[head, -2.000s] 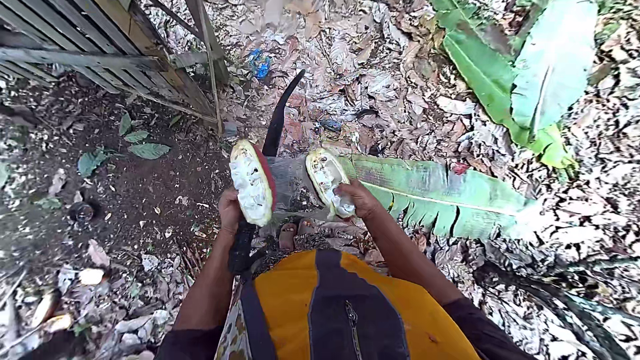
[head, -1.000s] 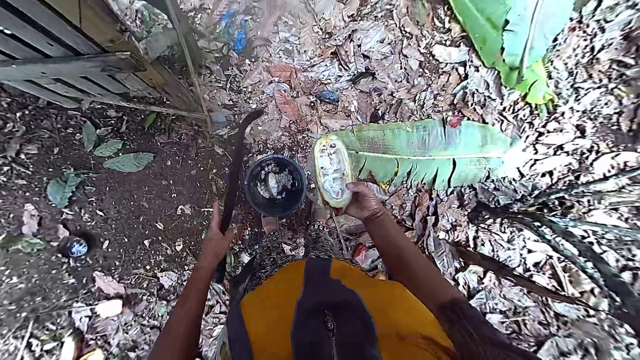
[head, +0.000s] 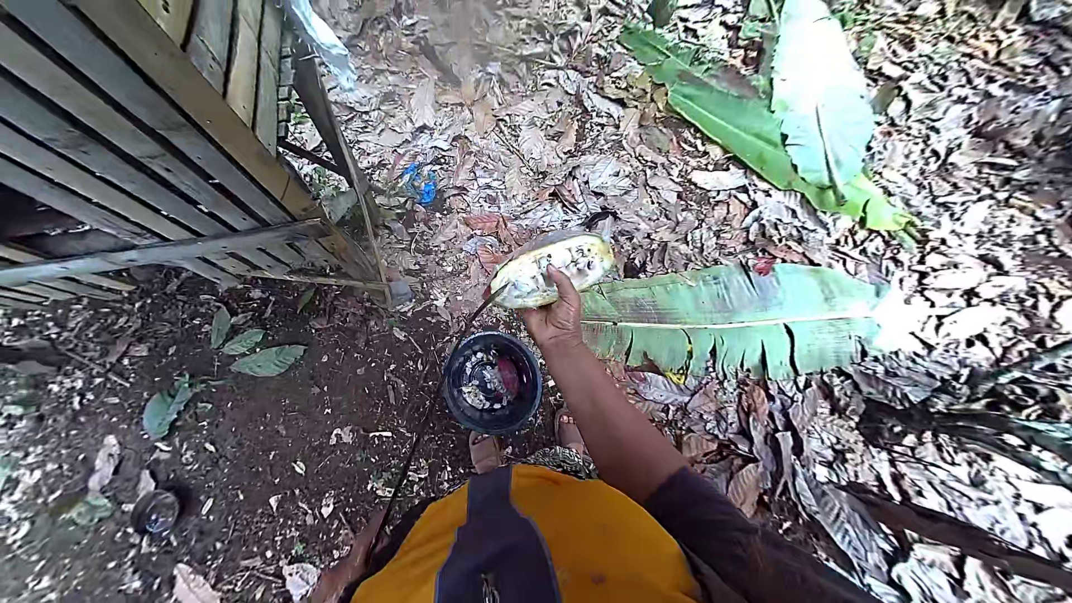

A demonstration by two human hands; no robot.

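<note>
My right hand grips an opened pod half, which looks like cacao, its thumb over the pale, dark-spotted inside. Low in the view, my left hand is partly visible beside the yellow and dark clothing, around the lower end of a machete. The machete shows as a thin dark line, nearly edge-on, its tip at the left end of the pod half. Below the pod stands a dark round bucket, with whitish bits and something reddish inside.
A wooden slatted structure fills the upper left. A torn banana leaf lies right of the pod, and more large green leaves lie farther up. My feet are just below the bucket. Dry leaves and a blue scrap lie about.
Two seconds ago each hand held a pod half; a second ago only my right hand did. The left hand has since moved down toward my body, and the machete tip now meets the pod half.
</note>
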